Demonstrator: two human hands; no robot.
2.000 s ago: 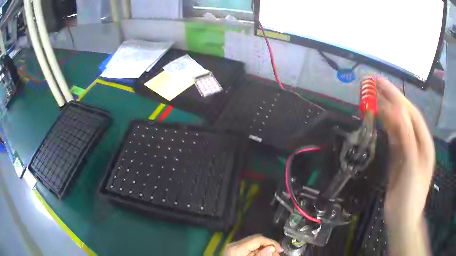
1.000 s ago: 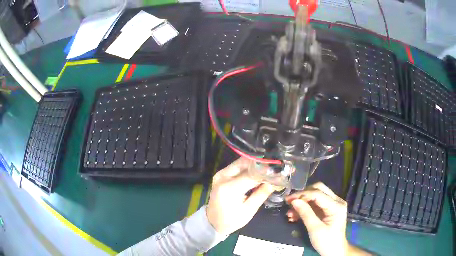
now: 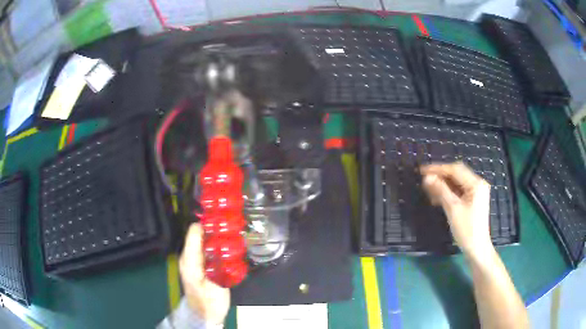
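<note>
The red ribbed clamp handle (image 3: 223,215) points down towards me over the fixture. My left hand (image 3: 204,292) is at its lower end, partly behind it; its fingers are mostly hidden, so I cannot tell if they grip it. The round metal nest (image 3: 266,249) of the fixture shows just right of the handle. My right hand (image 3: 459,196) is over the black component tray (image 3: 443,186) right of the fixture, thumb and fingertips close together. Any small part between them is too small or blurred to see.
A thick black tray (image 3: 103,199) stands left of the fixture. More black trays (image 3: 360,67) lie behind and at far right. Papers (image 3: 71,83) lie on a black tray at the back left. A white label strip (image 3: 283,316) lies at the front of the base.
The red handle has swung down from upright. My left hand has left the nest for the handle's lower end. My right hand has moved right, from the nest to over the right tray.
</note>
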